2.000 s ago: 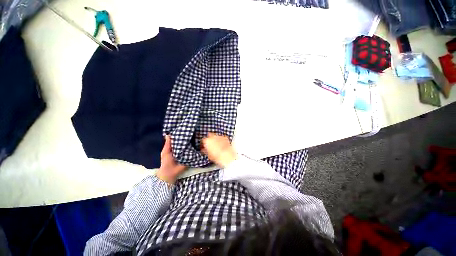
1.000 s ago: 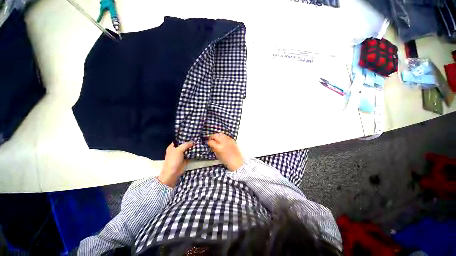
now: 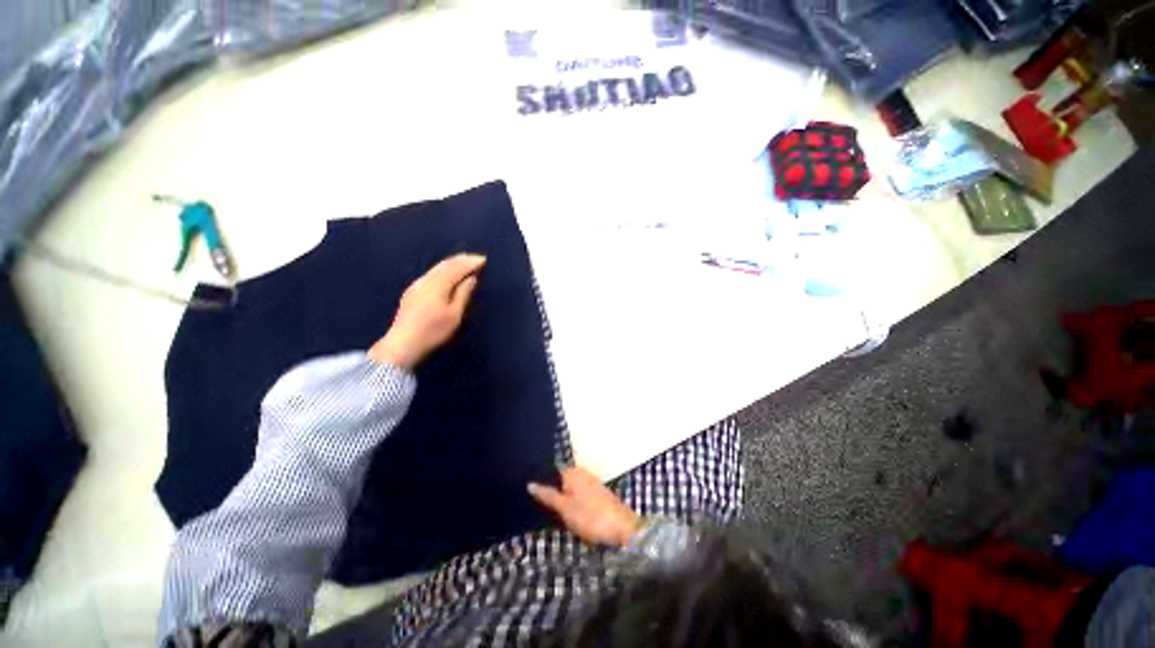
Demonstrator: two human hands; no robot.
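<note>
The dark sleeveless top (image 3: 291, 317) lies on the cream table with its dark side up, and a thin strip of checked fabric shows along its right edge. My left hand (image 3: 433, 310) rests on its upper right part, holding nothing, thumb and fingers slightly apart. My right hand (image 3: 589, 504) is at its lower right corner, with the edge between thumb and fingers. The teal air blow gun (image 3: 200, 236) lies just above the top's upper left edge. A clear printed bag (image 3: 605, 95) lies flat behind the top.
A red-and-black checked pincushion (image 3: 820, 161), a pen (image 3: 732, 263) and a blue-white packet (image 3: 940, 161) lie at right. Plastic-wrapped garments (image 3: 114, 76) line the far edge. Another dark garment (image 3: 32, 430) is at far left. Red items (image 3: 1041, 127) are at the right corner.
The checked inside that was exposed at the top's right is now mostly covered by dark fabric. My left hand has moved up onto the top. The view has shifted.
</note>
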